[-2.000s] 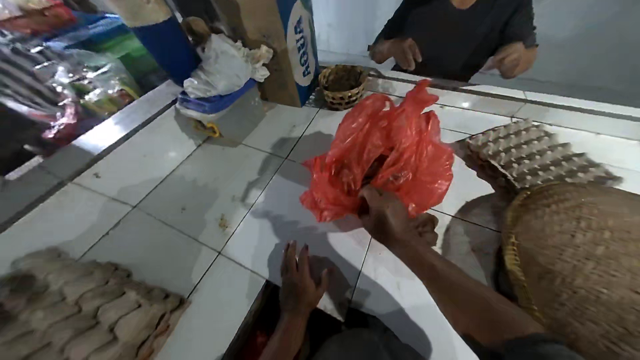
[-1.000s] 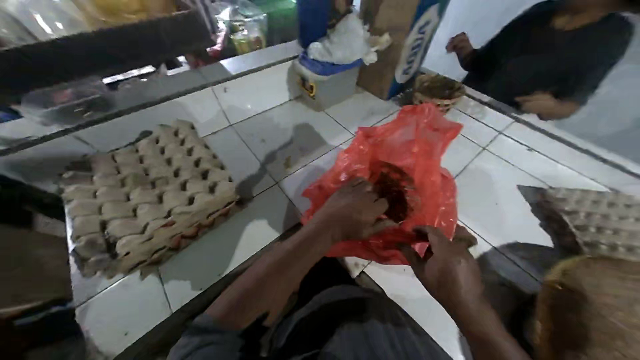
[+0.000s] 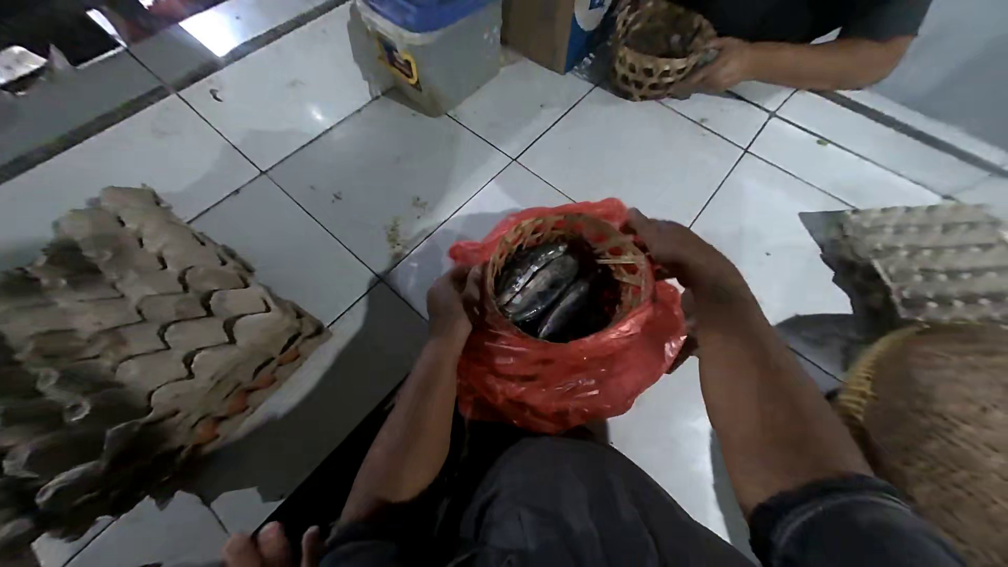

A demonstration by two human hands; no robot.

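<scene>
A small woven bamboo basket [image 3: 630, 295] stands inside a red plastic bag [image 3: 559, 378], whose edges are spread around it. Several dark, shiny fish [image 3: 543, 283] lie in the basket. My left hand [image 3: 454, 303] holds the left side of the basket and bag. On the other side, my right hand [image 3: 677, 252] grips the rim with the bag; some of its fingers are hidden behind the plastic.
Stacked egg trays [image 3: 173, 315] lie left on the white tiles, another egg tray [image 3: 937, 260] right, above a large woven basket [image 3: 929, 417]. A co-worker's hand [image 3: 728, 67] holds a second small basket [image 3: 657, 59] near a lidded plastic container [image 3: 433, 59].
The bag's opening is now spread wide, showing the basket and fish. My hands have moved apart to its two sides. The co-worker's hand has taken hold of the other small basket. The view has shifted.
</scene>
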